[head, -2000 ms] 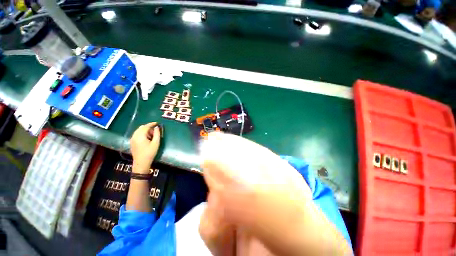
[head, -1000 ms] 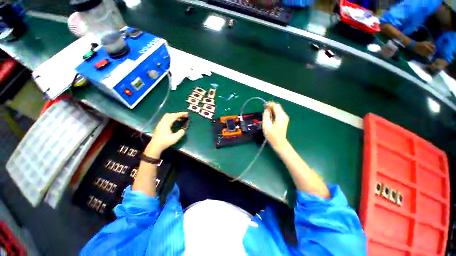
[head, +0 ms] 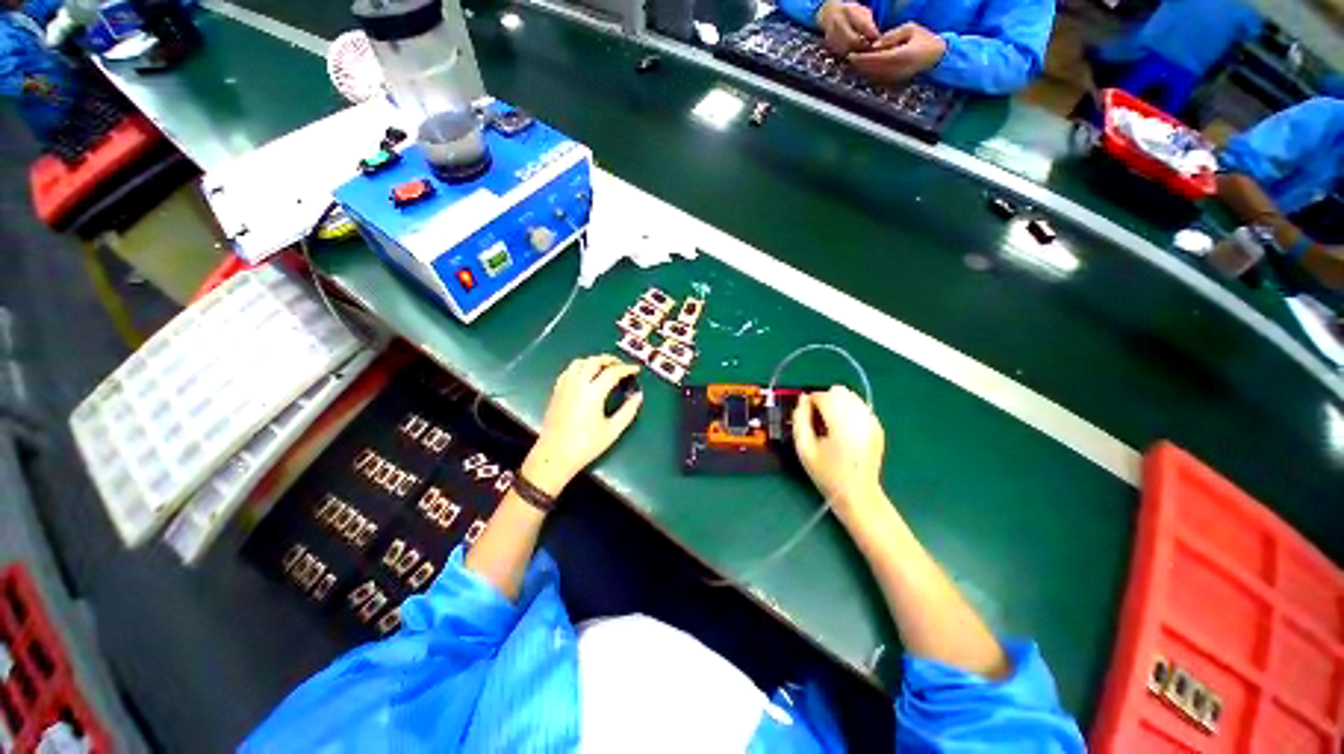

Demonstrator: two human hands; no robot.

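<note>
A black fixture with an orange section [head: 737, 418] lies on the green bench. My right hand [head: 840, 439] is at its right end, fingers bent against it; what the fingertips hold is hidden. My left hand [head: 593, 410] is left of the fixture, with a small black piece [head: 625, 392] at its fingertips. A cluster of small copper-pink frames [head: 660, 333] lies just beyond my left hand. Thin clear tubing [head: 826, 351] loops over the fixture and passes below my right hand.
A blue controller [head: 475, 221] with a clear canister [head: 451, 145] stands at the left. Black tray with small parts [head: 386, 516] and white blister trays [head: 221, 386] are lower left. A red divided tray [head: 1241, 589] is at the right. Other people in blue sleeves work opposite.
The view has shifted, so the bench things appear lower and further right. My right hand has moved from in front of the camera to the fixture's right end. The left fingertips now show the black piece.
</note>
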